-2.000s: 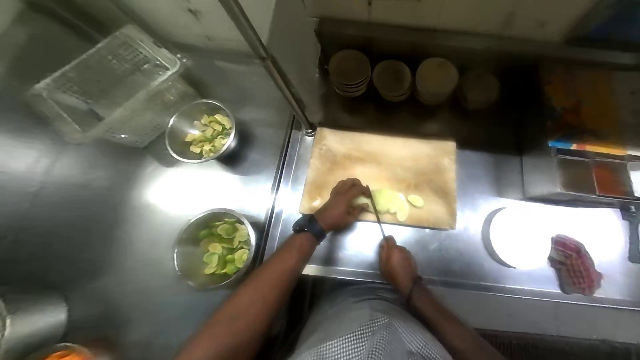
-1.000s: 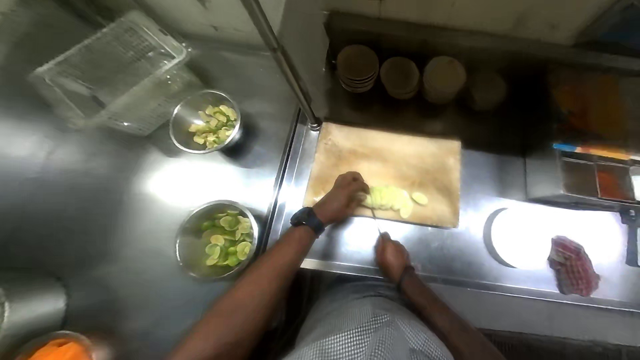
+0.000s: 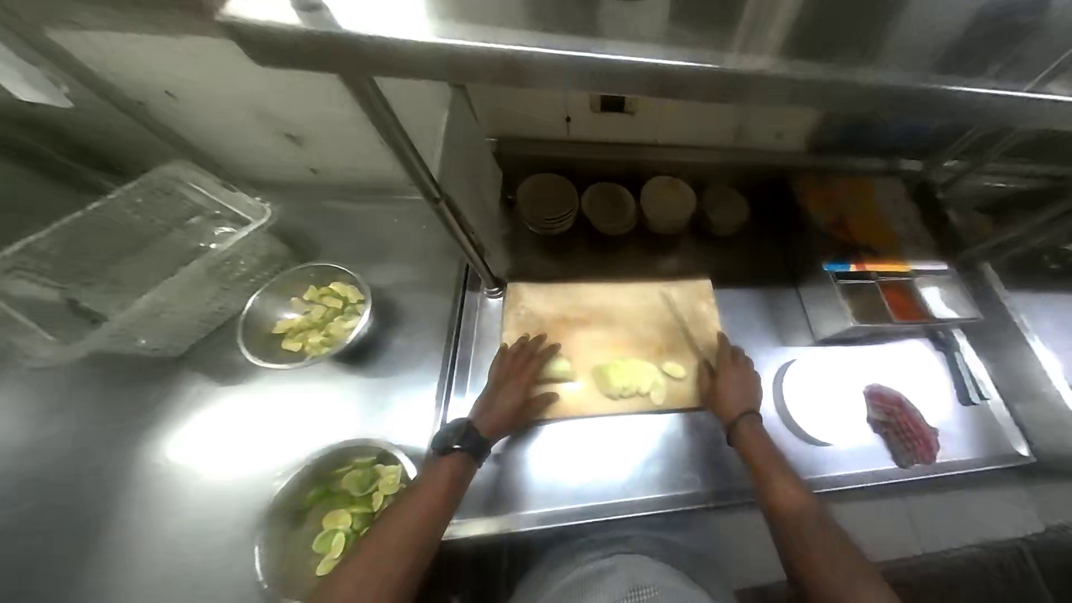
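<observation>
My left hand [image 3: 519, 381] lies with fingers spread at the left side of the tan cutting board [image 3: 599, 314], beside and partly over a pale green piece [image 3: 557, 368]. My right hand [image 3: 731, 381] is at the board's right edge, closed around the handle of a kitchen knife [image 3: 687, 322], whose blade points up and left across the board. Between the hands lie overlapping pale green slices [image 3: 626, 378], with one slice [image 3: 673, 369] apart to their right. What kind of fruit or vegetable they are is unclear.
Steel bowls of cut limes stand left, one upper [image 3: 318, 322] and one lower [image 3: 356, 502]. Behind them is a clear plastic crate [image 3: 134, 243]. Bowl stacks [image 3: 667, 203] stand behind the board. At right are a white round plate [image 3: 825, 398], a checked cloth [image 3: 902, 425] and a condiment container [image 3: 900, 299].
My hands have moved apart, left to the board's left side and right with the knife to its right edge. The knife has left the slices. The view has tilted up.
</observation>
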